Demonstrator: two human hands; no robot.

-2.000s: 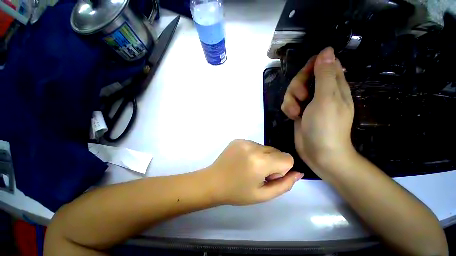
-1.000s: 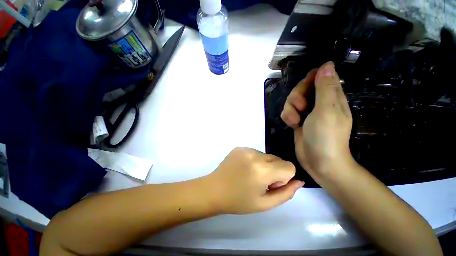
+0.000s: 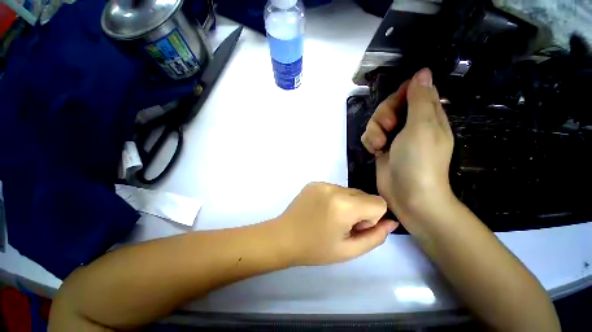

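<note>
The sewing machine's dark underside (image 3: 448, 45) is tilted up at the top right, above the black oil pan (image 3: 519, 175) set in the white table. My right hand (image 3: 415, 139) reaches up over the pan's left part, its fingertips at the machine's lower edge; the fingers are curled, and whether they hold something small is hidden. My left hand (image 3: 337, 224) is curled at the pan's lower left corner, close to my right wrist. Its thumb and finger are bent towards each other, and no object shows between them.
A spray bottle (image 3: 285, 48) stands at the top middle. Black shears (image 3: 188, 107) lie beside a metal mug (image 3: 170, 48) at the upper left. Navy fabric (image 3: 58, 142) is heaped on the left, with a white paper slip (image 3: 169, 205) by it. The table's front edge (image 3: 337, 319) curves along the bottom.
The whole view has shifted a little. My left hand now sits slightly closer to my right wrist. My right hand stays at the machine's underside in nearly the same pose.
</note>
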